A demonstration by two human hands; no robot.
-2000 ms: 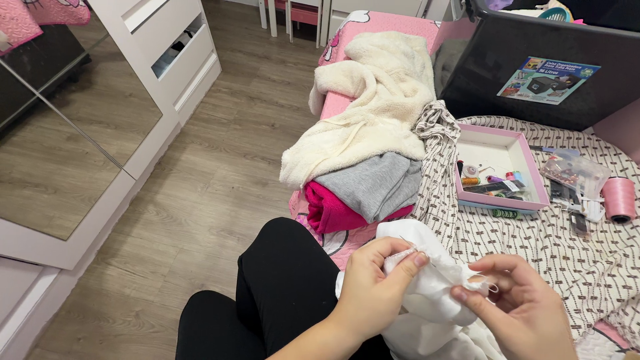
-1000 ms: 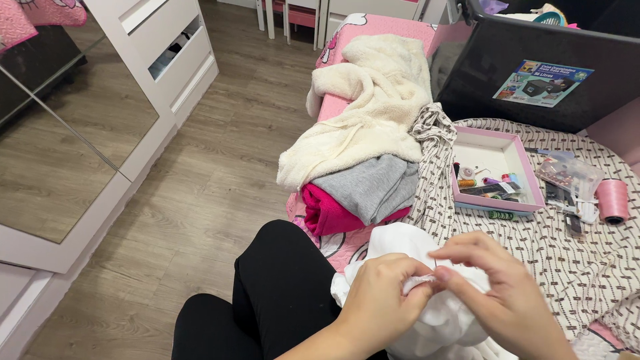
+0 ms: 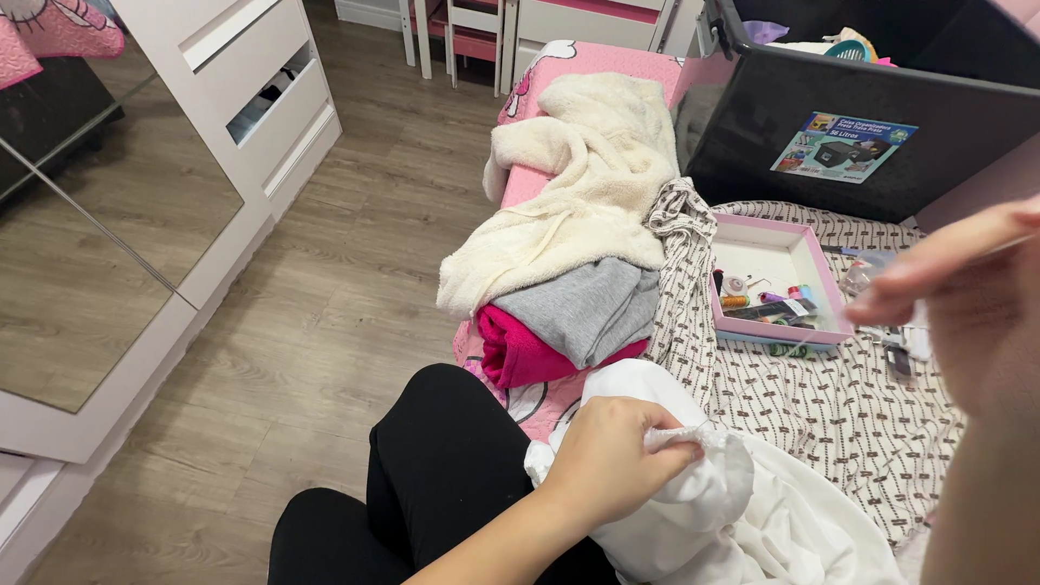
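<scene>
My left hand (image 3: 621, 463) pinches a gathered edge of white fabric (image 3: 788, 496), which lies over my lap and the bed. Raised at the right edge, my right hand (image 3: 967, 284) is blurred and partly cut off. A thin pale thread runs faintly from the fabric edge up toward it; whether a needle is between those fingertips is hidden. Behind the fabric, a shallow pink-rimmed box (image 3: 830, 284) holds thread spools (image 3: 735, 301), a dark packet and small sewing items. A green spool (image 3: 790, 351) lies against the box's near side.
A cream fleece garment (image 3: 569, 187), grey folded cloth (image 3: 589, 313) and magenta cloth (image 3: 520, 349) are piled left of the box. A black plastic storage bin (image 3: 756, 138) stands behind. Small plastic packets (image 3: 865, 272) lie beyond my right hand. A mirrored wardrobe (image 3: 106, 244) is at left.
My right hand has moved from beside my left hand at the fabric, up and away to the right. My left hand stays on the white fabric.
</scene>
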